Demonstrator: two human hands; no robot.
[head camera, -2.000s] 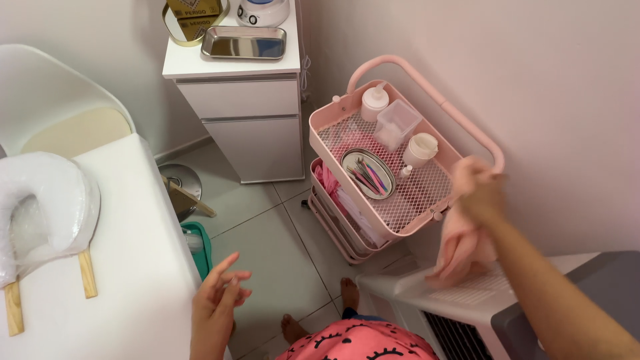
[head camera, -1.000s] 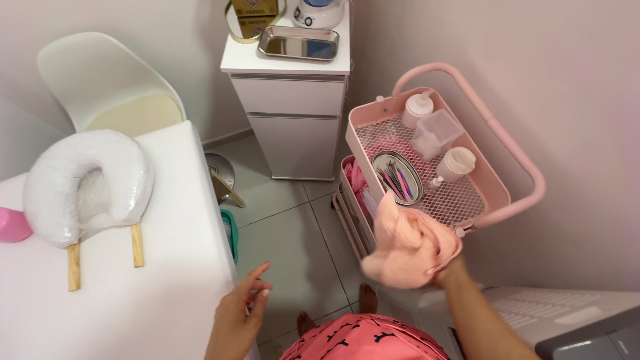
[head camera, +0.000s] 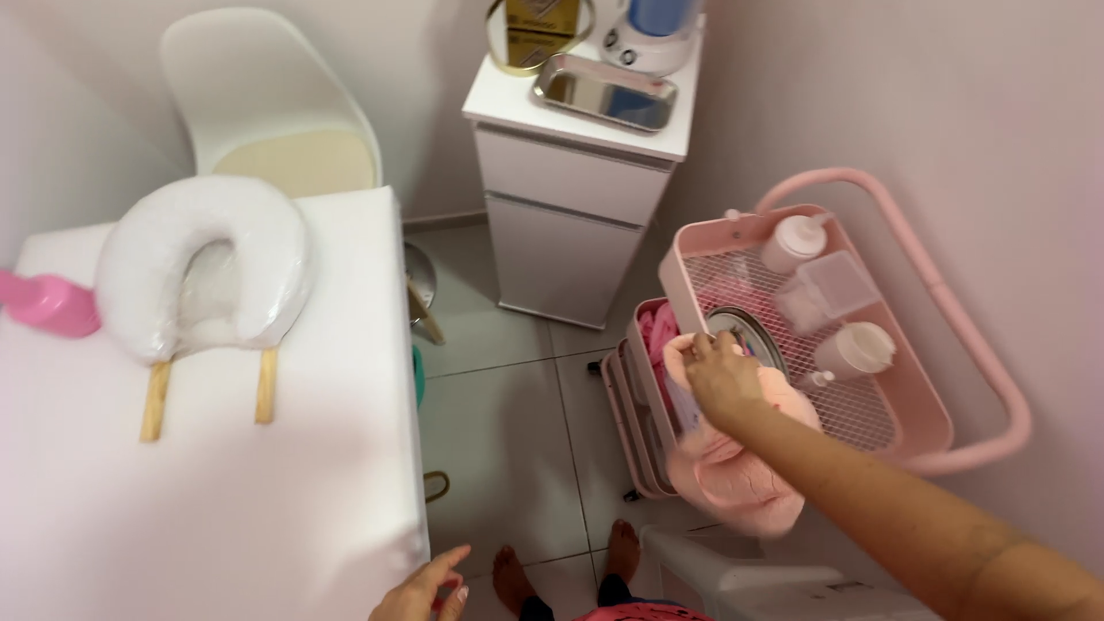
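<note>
My right hand (head camera: 721, 379) grips a soft peach-pink cloth (head camera: 733, 483) against the near left rim of the pink rolling cart (head camera: 927, 405). The cloth hangs down over the cart's side and partly covers a round dish (head camera: 749, 332) on the mesh top tier. On that tier also stand a white pump bottle (head camera: 795, 243), a clear plastic box (head camera: 832, 289) and a white jar (head camera: 856, 349). My left hand (head camera: 427, 591), holding nothing, is low in the view beside the white-covered bed's edge, its fingers apart.
A wrapped U-shaped face cradle (head camera: 207, 259) with wooden bars and a pink bottle (head camera: 56, 304) lie on the white-covered bed (head camera: 285, 517). Behind are a white chair (head camera: 267, 95) and a white cabinet (head camera: 561, 250) bearing a metal tray (head camera: 606, 90). A white appliance (head camera: 759, 578) stands bottom right.
My right hand has carried the cloth from the cart's handle end to its near left rim, over the dish. The view has shifted, showing more of the bed.
</note>
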